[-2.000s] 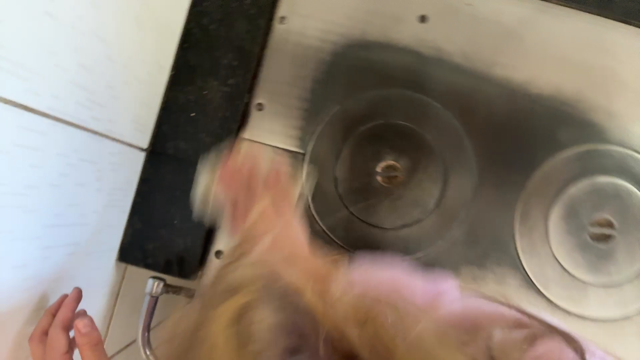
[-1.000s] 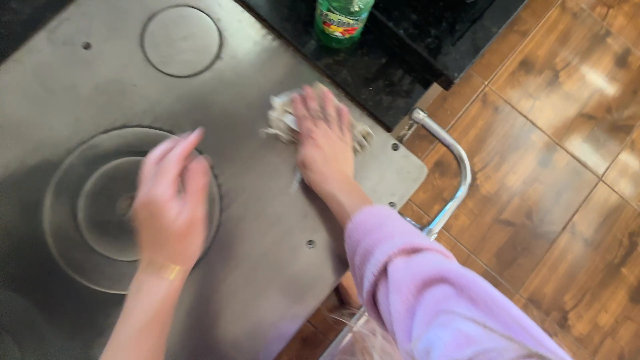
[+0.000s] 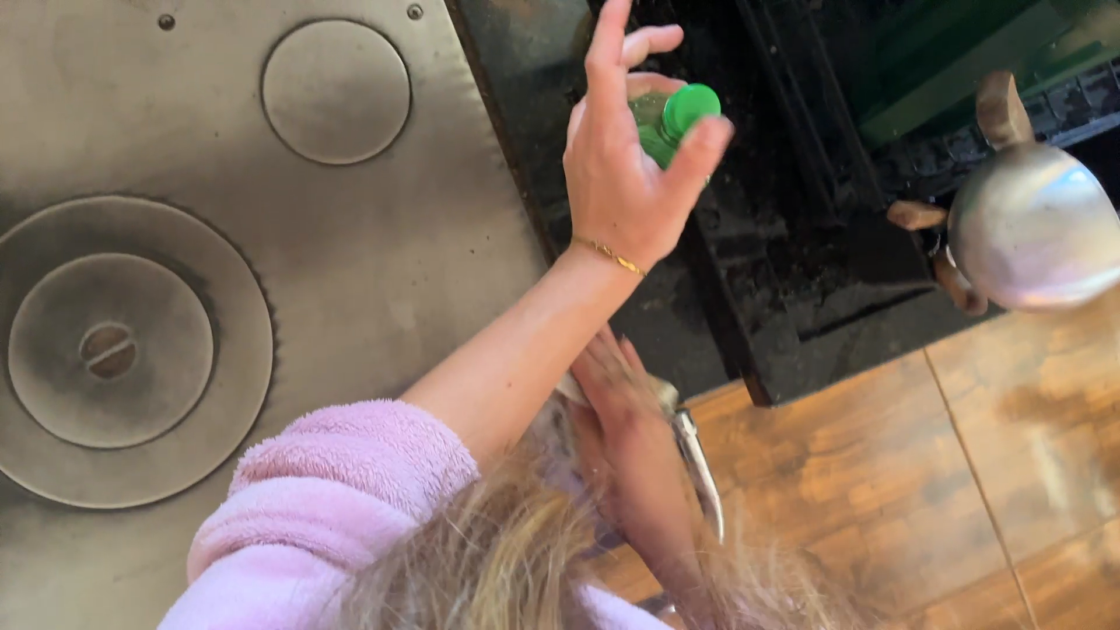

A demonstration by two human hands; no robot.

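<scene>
My left hand (image 3: 626,166), with a thin gold bracelet, is beside a green bottle with a green cap (image 3: 691,109). Its thumb is near the cap and its fingers are spread on the other side; whether they touch the bottle is unclear. Below it, my right hand (image 3: 623,398) lies over a crumpled light cloth (image 3: 573,394) at the corner of the metal stovetop (image 3: 385,262), partly hidden by my left forearm. The stovetop has round plates, one (image 3: 337,92) small and another (image 3: 111,350) ringed with a slotted centre.
A black stone edge (image 3: 525,114) borders the stovetop. A curved chrome rail (image 3: 700,472) stands beside my right forearm. To the right are a black ledge (image 3: 787,350) and a rounded metal object with wooden knobs (image 3: 1032,227), above a brown tiled floor (image 3: 875,455). Hair covers the bottom centre.
My left hand has gone from above the ringed plate to the green bottle. My right hand, on the cloth a second ago too, is now nearer the chrome rail. The view has shifted.
</scene>
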